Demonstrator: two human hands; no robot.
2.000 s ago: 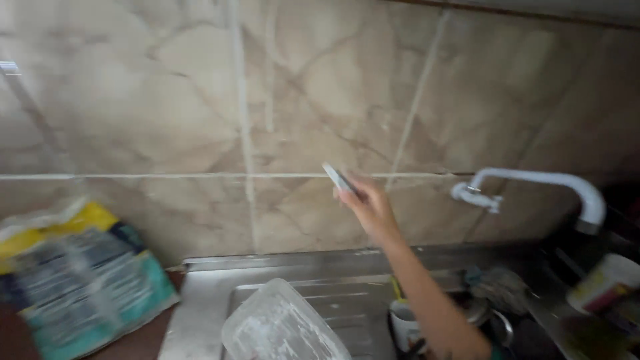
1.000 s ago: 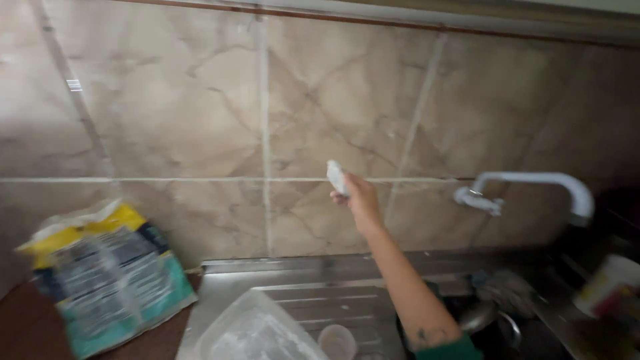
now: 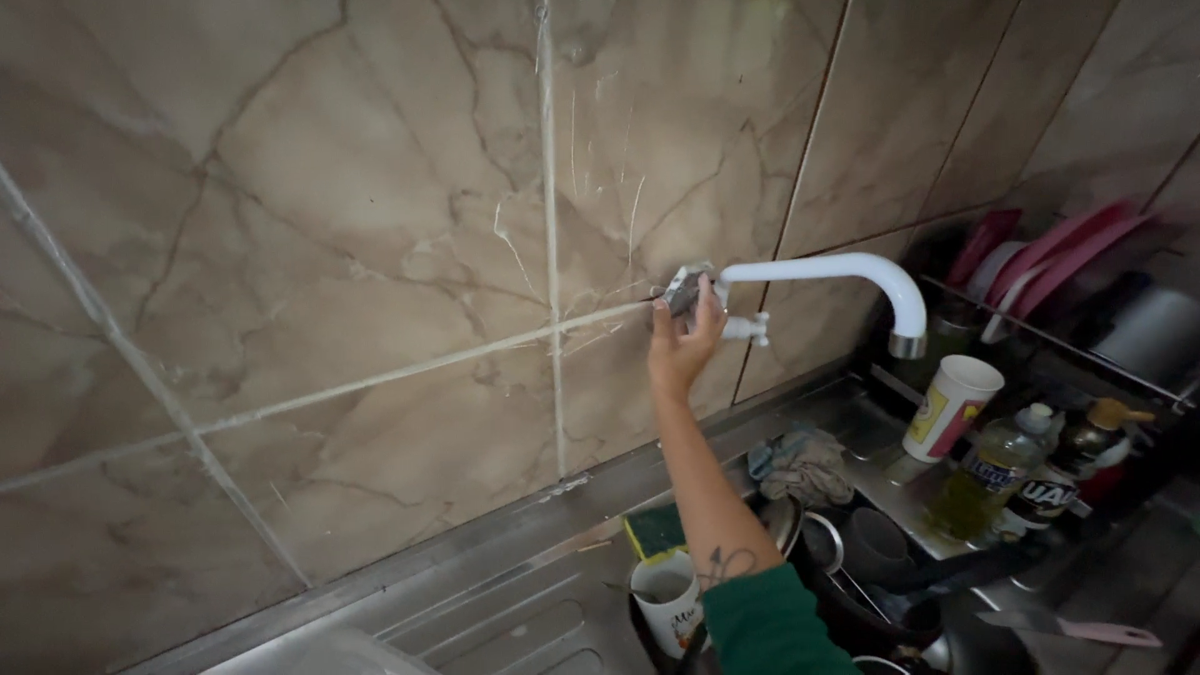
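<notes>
My right hand [image 3: 687,333] reaches up to the tiled wall [image 3: 375,234] and grips a small flat grey-white piece [image 3: 687,286], whose material I cannot tell. The piece is against or very close to the wall, at the horizontal joint just left of the white faucet [image 3: 872,272]. White grout [image 3: 450,359] fills the joints left of the hand, and thin white streaks mark the tile around them. Part of a translucent plastic container [image 3: 347,653] shows at the bottom edge. My left hand is out of the frame.
Below my forearm, the sink holds pots and a white mug [image 3: 667,605] with a sponge [image 3: 656,532] by it. A cloth [image 3: 803,467], paper cup [image 3: 953,408], bottles [image 3: 994,469] and a pink-handled knife [image 3: 1106,632] lie right. Behind them stands a dish rack [image 3: 1059,333].
My right hand has moved right along the wall, close to the faucet. The view has shifted right and closer; the yellow and teal bag is out of sight.
</notes>
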